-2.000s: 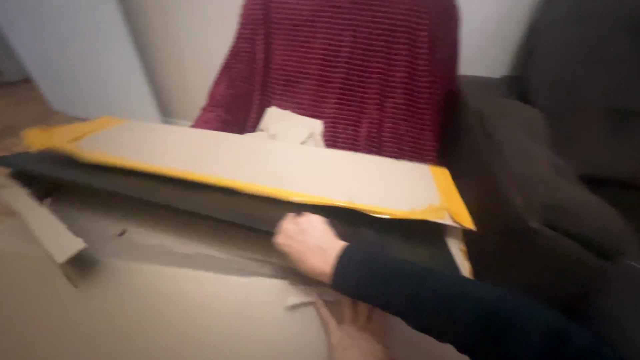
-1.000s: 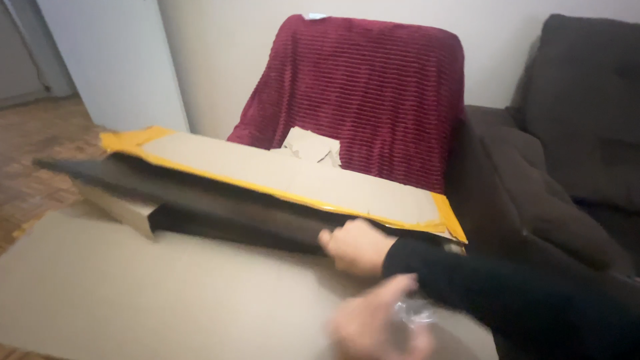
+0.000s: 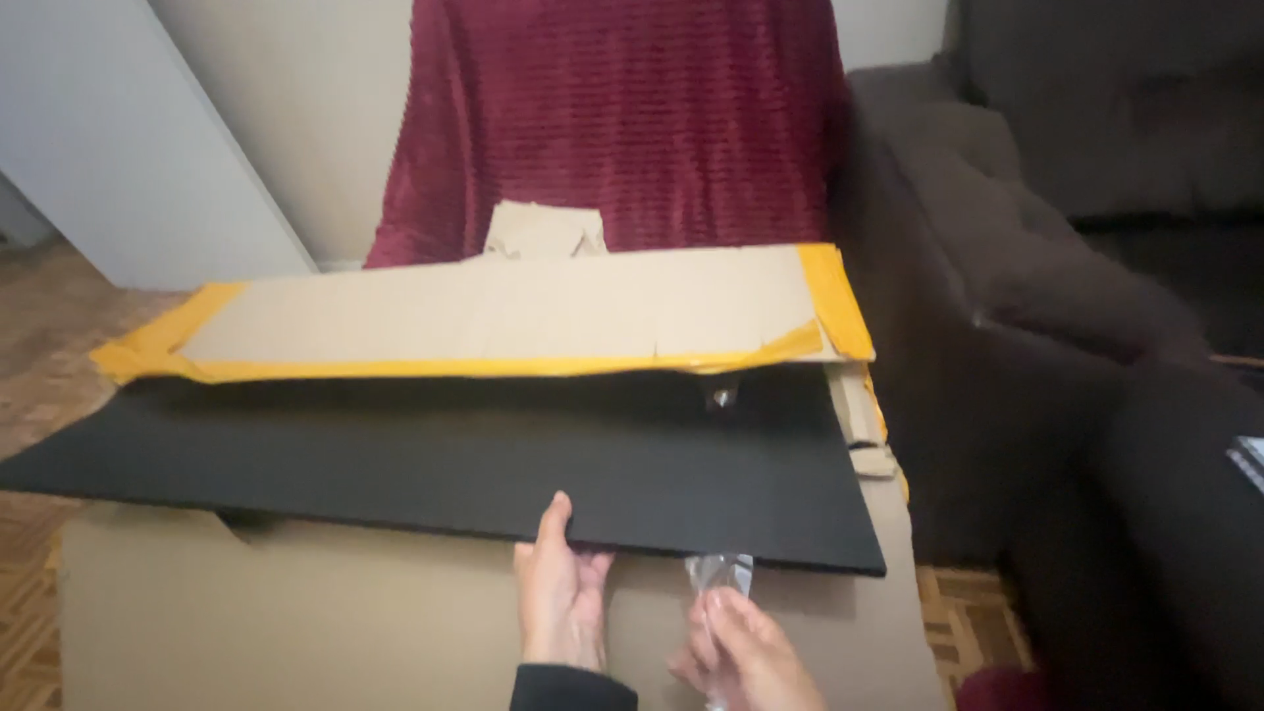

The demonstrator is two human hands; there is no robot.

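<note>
A long black board (image 3: 444, 454) lies tilted under the raised flap of a cardboard box (image 3: 513, 316) edged with yellow tape. My left hand (image 3: 563, 592) grips the board's near edge, thumb on top and fingers beneath. Just to its right, my right hand (image 3: 746, 642) pinches a piece of clear plastic (image 3: 721, 573) against or beside that same edge; whether it is fixed to the board I cannot tell. A small shiny piece (image 3: 723, 397) rests on the board close to the flap. The far side of the board is hidden under the flap.
Flat cardboard (image 3: 346, 612) spreads below the board. Behind the box stands a seat covered with a burgundy ribbed blanket (image 3: 632, 118), with a torn cardboard piece (image 3: 546, 229) in front. A dark sofa (image 3: 987, 296) borders the right side. Parquet floor (image 3: 39, 326) shows at left.
The black board now shows much more of its broad face, its near edge lifted toward me. My left hand has taken hold of that edge. My right hand has left the board and holds the clear plastic.
</note>
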